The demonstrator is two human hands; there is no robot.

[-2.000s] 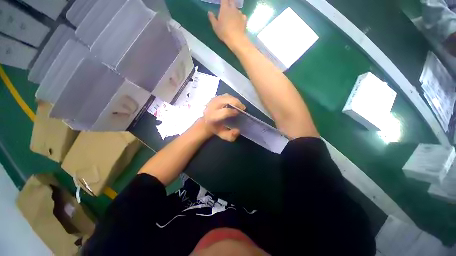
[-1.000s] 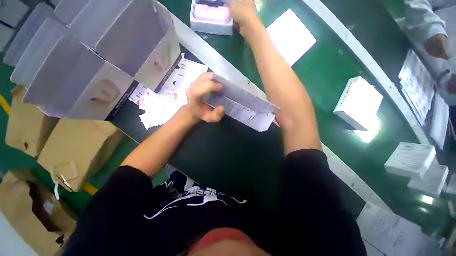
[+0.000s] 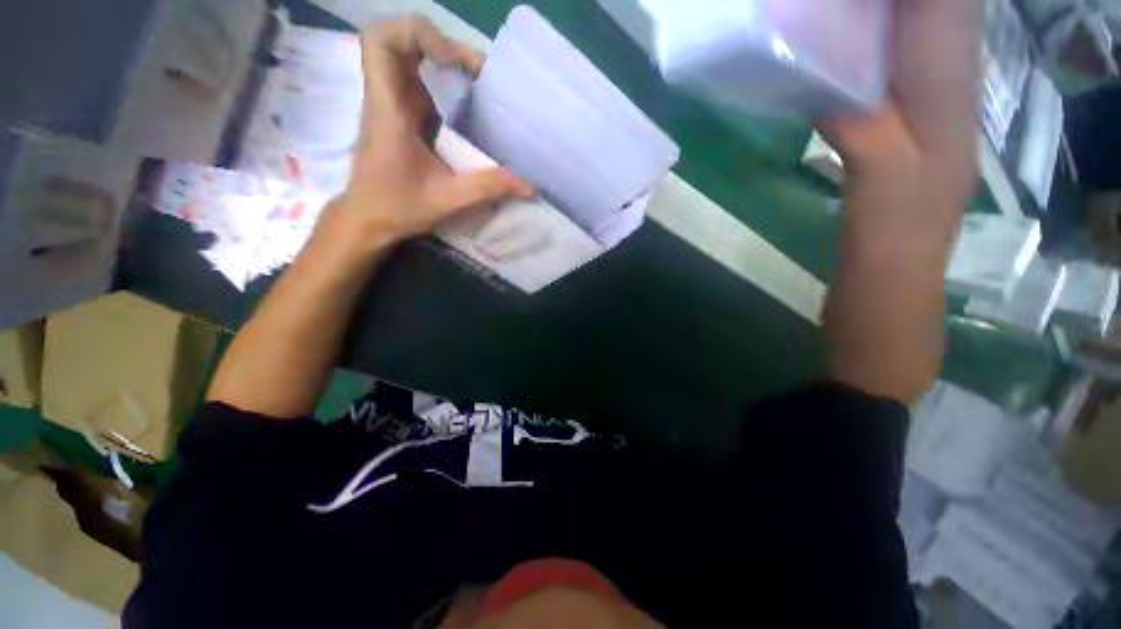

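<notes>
My left hand (image 3: 412, 154) holds an open retail box (image 3: 510, 234) by its left end above the dark bench top. The box's flap stands up, its inside is open, and its front with a faint product picture faces me. My right hand (image 3: 879, 135), blurred, is raised over the belt at the upper right. It holds a pale, blurred tray (image 3: 762, 55) with a pinkish area, partly cut off by the top edge. The fingers of my right hand are partly hidden.
Stacked open boxes (image 3: 74, 215) stand at the left beside loose paper slips (image 3: 264, 209). Kraft cartons (image 3: 123, 356) lie below left. A pale rail (image 3: 738, 252) borders the green belt. White boxes (image 3: 993, 256) are at the right, with printed box stock (image 3: 1020, 516) at lower right.
My right hand has moved from the far belt toward the right with the tray lifted. The box in my left hand is now wide open, its front turned toward me. The view has shifted.
</notes>
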